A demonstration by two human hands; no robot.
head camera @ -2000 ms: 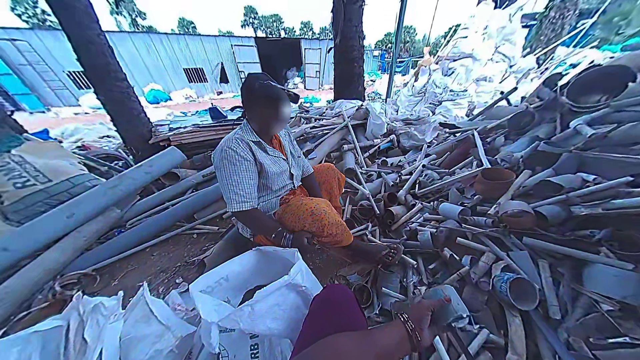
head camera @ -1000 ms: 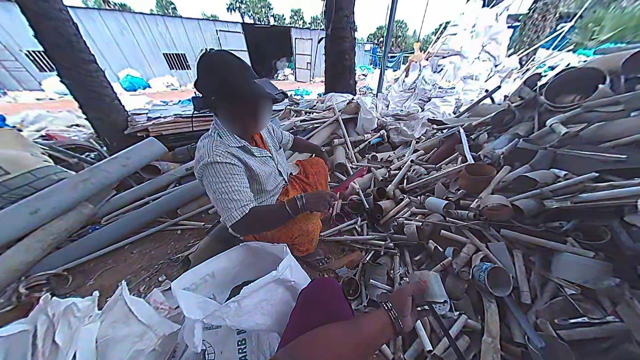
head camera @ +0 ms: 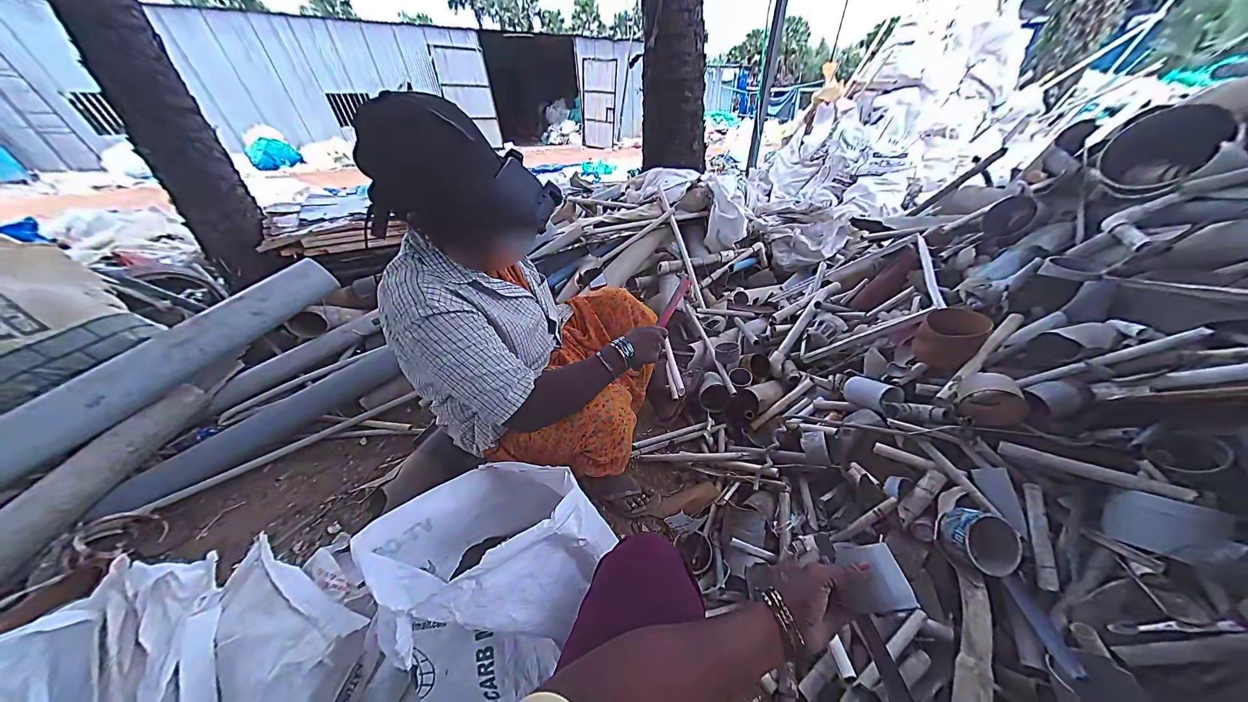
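Note:
My left hand (head camera: 817, 593), with bangles at the wrist, reaches in from the bottom centre. Its fingers are closed on a grey piece of plastic pipe (head camera: 877, 577) low over the scrap pile. Just below the hand, a dark flat strip (head camera: 882, 663) runs down to the frame's bottom edge; whether anything holds it cannot be told. Around the hand lie cut pipe lengths and a short pipe section with a blue label (head camera: 980, 542). My right hand is out of view. A white woven sack (head camera: 487, 575) stands left of my maroon-covered knee (head camera: 639, 585).
A co-worker (head camera: 468, 341) in a checked shirt sits ahead, a red tool-like object (head camera: 673, 302) in hand. Long grey pipes (head camera: 166, 370) lie at left, white sacks (head camera: 283, 624) at lower left. Mixed pipe scrap (head camera: 1102, 458) fills the right side. Tree trunks (head camera: 673, 88) stand behind.
The co-worker's hand has risen from near the ground, and the red object now shows upright in it. My left hand stays at the grey pipe piece. The view has shifted somewhat.

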